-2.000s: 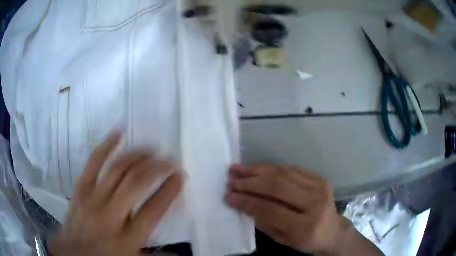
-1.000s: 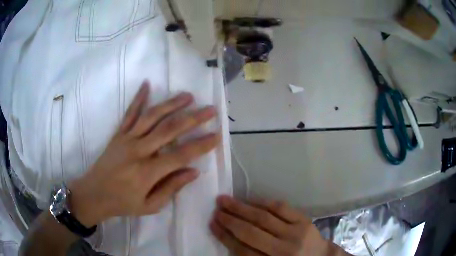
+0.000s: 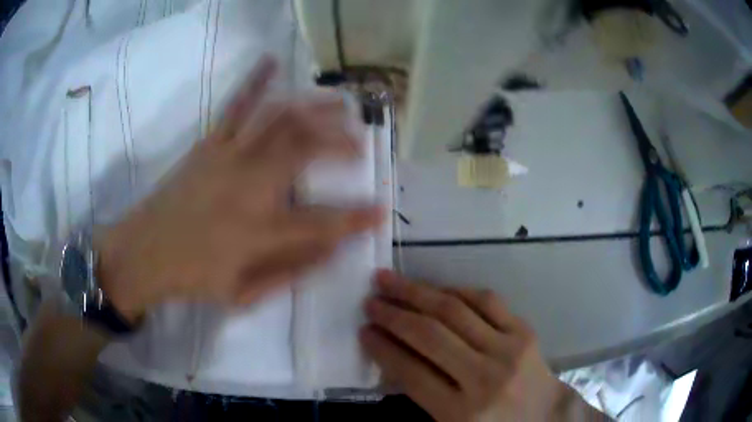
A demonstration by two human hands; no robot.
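The white garment (image 3: 165, 74) with double topstitching lies left of and under the machine head. A plain white band (image 3: 338, 330) runs along its right edge up to the presser foot (image 3: 373, 107). My left hand (image 3: 239, 189), blurred, lies over the cloth and band with fingers spread, below and left of the foot; it holds nothing that I can see. My right hand (image 3: 453, 346) is at the band's right edge near the front, fingertips on the edge; whether they pinch it is hidden. A thin thread (image 3: 397, 198) runs beside the edge.
Teal-handled shears (image 3: 660, 214) lie on the bed (image 3: 495, 280) at right, beside a slim white stick (image 3: 694, 227). The cream machine head (image 3: 437, 66) stands above the work. A small white scrap (image 3: 517, 168) lies near the cream knob (image 3: 482, 171). A shiny plastic bag (image 3: 618, 391) is below the table edge.
The garment's lower end has moved up from the front edge of the view. My left hand has shifted slightly up and is blurred; my right hand has moved up along the edge.
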